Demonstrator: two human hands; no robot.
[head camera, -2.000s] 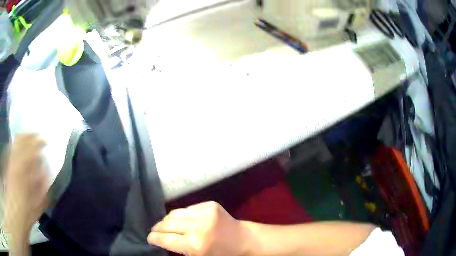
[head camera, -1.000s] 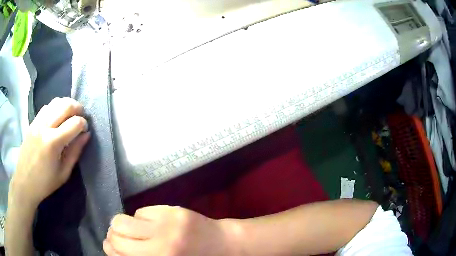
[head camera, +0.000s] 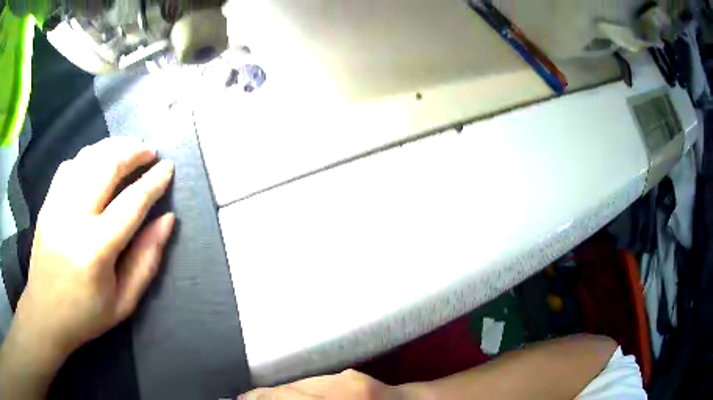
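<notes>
A long grey strip (head camera: 191, 289) runs from the bottom edge up to the needle area of the sewing machine (head camera: 117, 35) at the top left. Black cloth (head camera: 59, 117) lies under and left of it. My left hand (head camera: 98, 238) lies on the strip's left edge, palm down, fingertips resting on the cloth, fingers slightly apart. My right hand (head camera: 313, 388) is at the bottom edge by the strip's lower end, mostly cut off, so its fingers and hold are hidden. A pale round knob (head camera: 198, 35) stands beside the needle area.
The white machine table (head camera: 406, 219) extends right. Snips with blue and orange-red handles (head camera: 524, 47) lie on the machine bed. A bright green tag (head camera: 16, 74) hangs at the far left. A grey control panel (head camera: 657, 121) sits at the right edge. An orange-red crate (head camera: 637, 312) is below.
The view has moved closer to the machine, and the snips have come into view. My left hand now lies flatter, its fingers more spread on the strip. My right hand is lower and mostly out of frame.
</notes>
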